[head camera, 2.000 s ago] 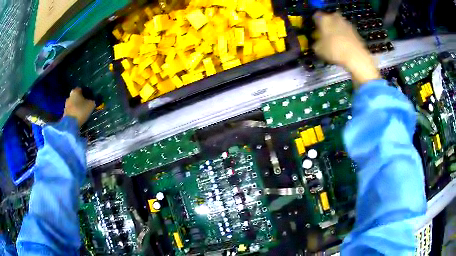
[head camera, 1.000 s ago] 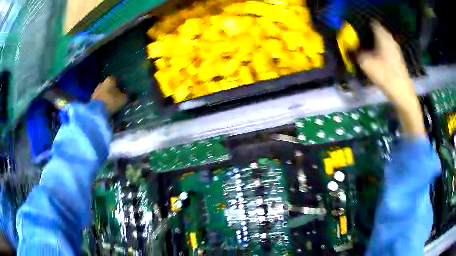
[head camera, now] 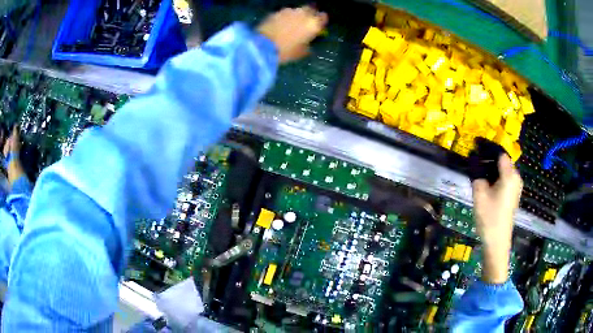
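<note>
A black parts bin (head camera: 406,138) heaped with yellow film capacitors (head camera: 448,78) stands on the shelf at upper right. My right hand (head camera: 497,195), with black-covered fingertips, reaches to the bin's front right corner beside the capacitors; its grip is unclear. My left hand (head camera: 292,32) is over the green mat left of the bin, with a speck of yellow at its fingertips; whether it holds a part is unclear. Below the shelf rail, a green printed circuit board (head camera: 312,260) carries yellow, white and silver parts. A narrow PCB strip (head camera: 312,166) lies above it.
A blue parts bin (head camera: 107,60) with small dark parts stands at upper left. More boards (head camera: 175,214) lie along the line on both sides. Another person's hand (head camera: 12,153) shows at the left edge. Tan cardboard (head camera: 520,14) and blue cord (head camera: 562,146) are at upper right.
The view has swung left, so the capacitor bin sits farther right and the blue bin is plainly visible. My right hand has moved to the capacitor bin's front right corner.
</note>
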